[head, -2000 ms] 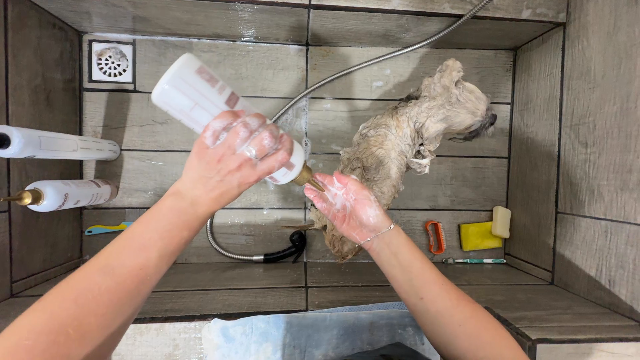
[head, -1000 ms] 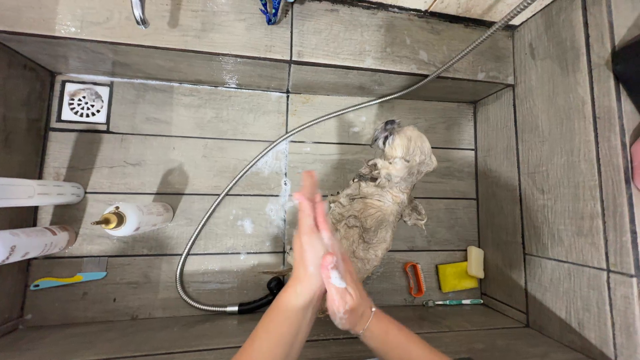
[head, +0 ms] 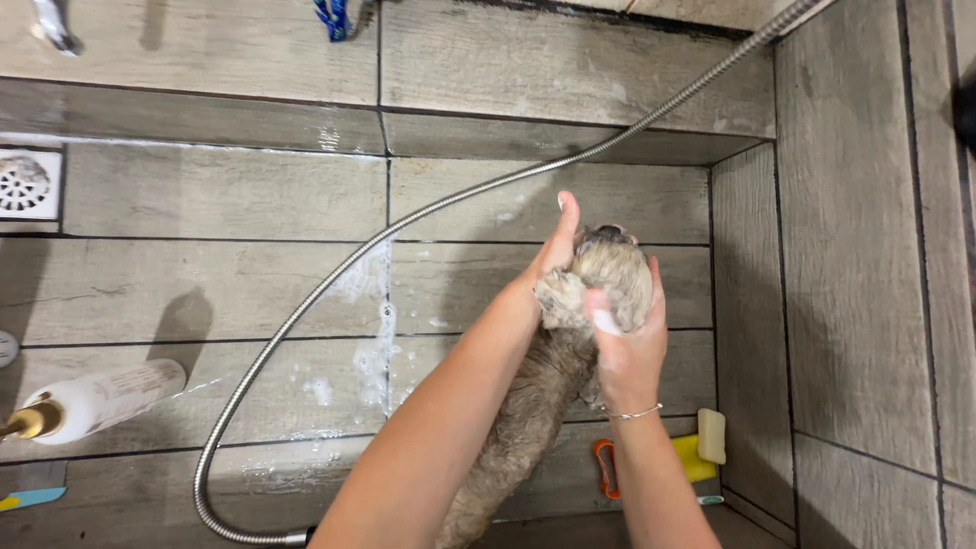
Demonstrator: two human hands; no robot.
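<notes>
A small dog with wet, light brown fur [head: 526, 412] stands on the tiled shower floor, its dark nose toward the top of the view. My left hand [head: 557, 248] lies along the left side of its head, thumb raised, the other fingers mostly hidden. On the head's right side is my right hand [head: 631, 343], with white lather on its thumb, which rests on the fur. Between them the two hands cup the head. A bracelet [head: 633, 414] circles my right wrist. Lather and bubbles [head: 374, 358] lie on the tiles left of the dog.
A metal shower hose [head: 335, 271] curves around the dog's left. At left are a white pump bottle [head: 107, 400], a floor drain [head: 27, 183] and a blue-yellow comb [head: 34, 498]. Right of the dog lie an orange-handled tool [head: 607, 469], a yellow cloth [head: 692, 457] and a soap bar [head: 711, 436].
Two seconds ago my left hand tipped a bottle over my right palm; one second ago my palms were pressed together. Now both hands are on the dog's head. The view has moved closer.
</notes>
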